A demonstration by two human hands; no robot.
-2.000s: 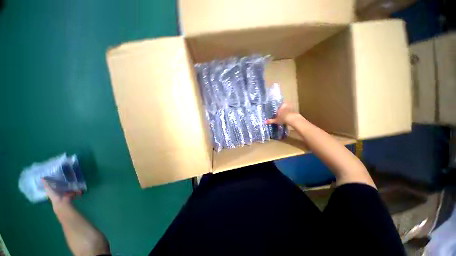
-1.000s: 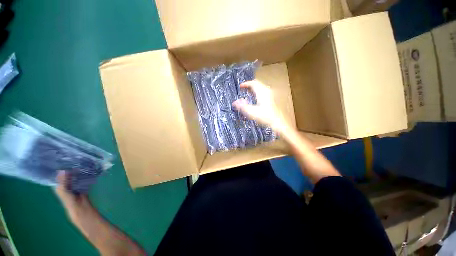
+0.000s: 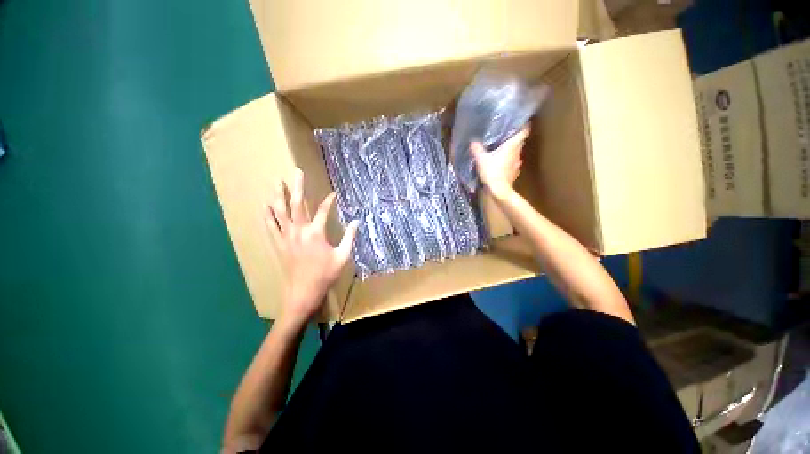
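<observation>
An open shipping carton [image 3: 635, 146] stands in front of me with its flaps folded outward. Bubble-wrapped units [image 3: 395, 195] stand in two rows in its left part. My right hand [image 3: 502, 164] holds more bubble-wrapped pouches [image 3: 488, 111] inside the carton, right of the rows; they are slightly blurred and I cannot tell how many. My left hand [image 3: 308, 239] is empty with fingers spread, over the left flap and the carton's left edge, its fingertips close to the packed rows.
The green conveyor belt [image 3: 115, 222] lies to the left. Printed cartons [image 3: 733, 146] stand at the right. More brown cardboard [image 3: 728, 372] and shiny plastic lie at the lower right on the blue floor [image 3: 710, 266]. A small pouch edge shows at the far left.
My left hand has come from the belt to the carton and no longer holds pouches. My right hand, empty a second ago, now holds pouches at the carton's right part.
</observation>
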